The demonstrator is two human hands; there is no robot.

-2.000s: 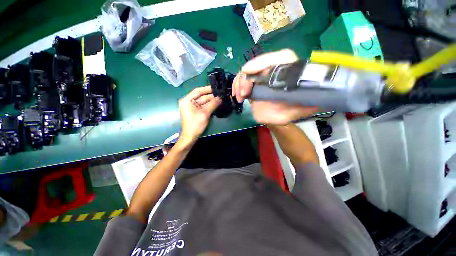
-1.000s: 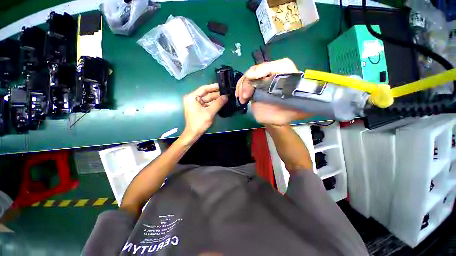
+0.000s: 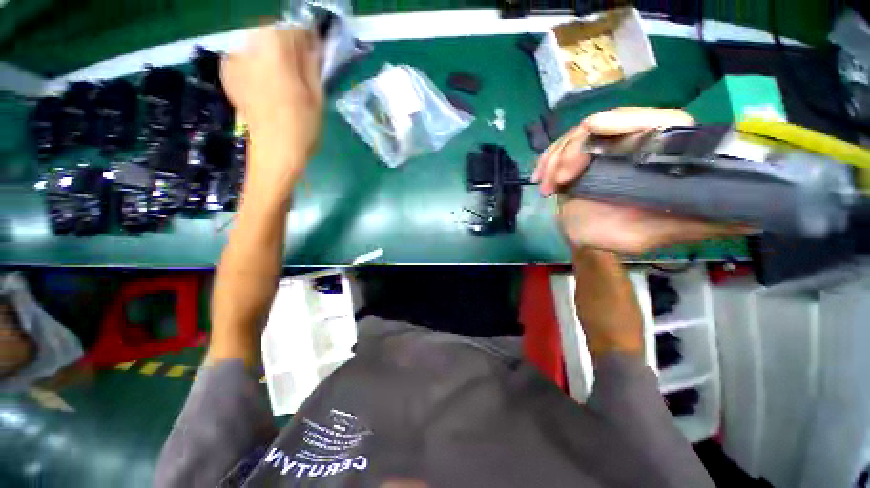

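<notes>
My right hand (image 3: 611, 181) is shut on the grey electric screwdriver (image 3: 692, 191), which lies nearly level with its tip pointing left at a black device unit (image 3: 493, 189). The unit stands on the green bench mat near the front edge, with no hand on it. My left hand (image 3: 277, 81) is raised at the upper left, beside the greyish plastic bag (image 3: 331, 38). It is blurred, and its fingertips are hard to make out, so I cannot tell if it holds anything. A clear plastic bag (image 3: 403, 112) lies between the hands.
Rows of black units (image 3: 143, 191) stand at bench left. An open carton with yellowish pieces (image 3: 596, 59) and a green box (image 3: 744, 100) are at the back right. Small black parts (image 3: 464, 84) lie near the centre. White foam trays (image 3: 685, 334) and a red stool (image 3: 196, 315) are below the bench edge.
My left hand has let go of the unit and moved up and left to the greyish bag. The screwdriver has drawn right, away from the unit. The camera view has shifted.
</notes>
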